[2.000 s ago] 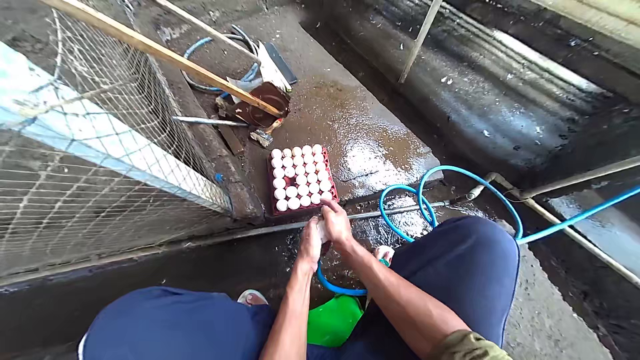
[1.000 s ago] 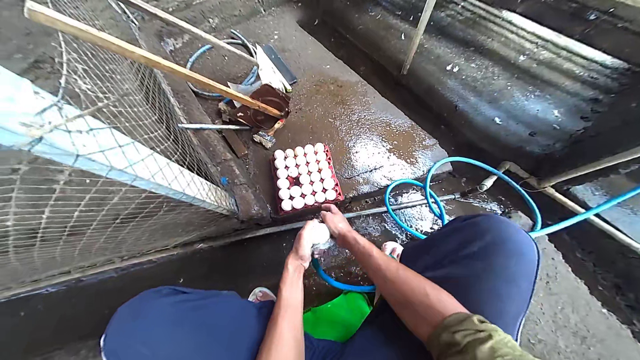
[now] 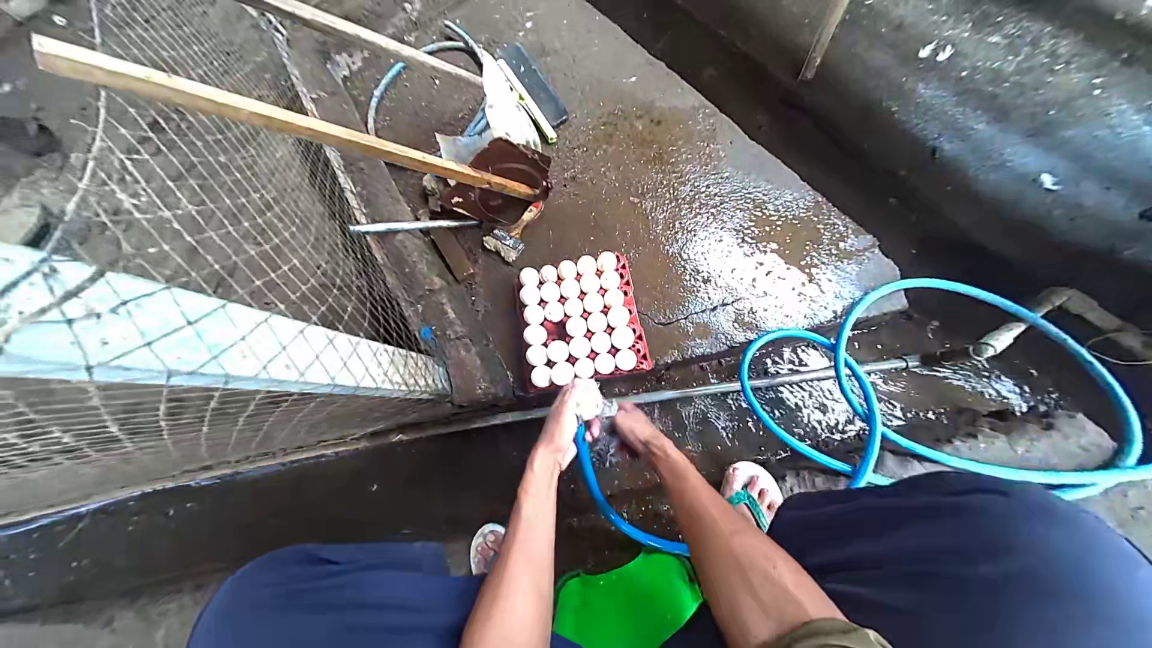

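My left hand (image 3: 562, 427) is closed around a white egg (image 3: 586, 397), just below the near edge of a red egg tray (image 3: 644, 349). Rows of white eggs (image 3: 579, 345) fill most of the tray, with an empty pocket toward its left side. Beside the egg, on its right, is my right hand (image 3: 635, 429), fingers curled; whether they grip anything is unclear. Water splashes beneath my hands. A blue hose (image 3: 603, 504) runs up to my left hand, its end hidden there. Below, between my legs, lies a bright green object (image 3: 630, 598).
Wire netting (image 3: 243, 198) and a pale beam (image 3: 207, 337) stand at the left. A wooden pole (image 3: 288, 130) slants down to a brown plate-like piece (image 3: 499, 180). A metal pipe (image 3: 720, 389) crosses the wet concrete (image 3: 720, 216). Hose loops (image 3: 841, 342) lie at the right.
My hands were together around the egg one second ago; now my right hand is apart from it, to the right. The egg shows more plainly than two seconds ago. The view has shifted closer.
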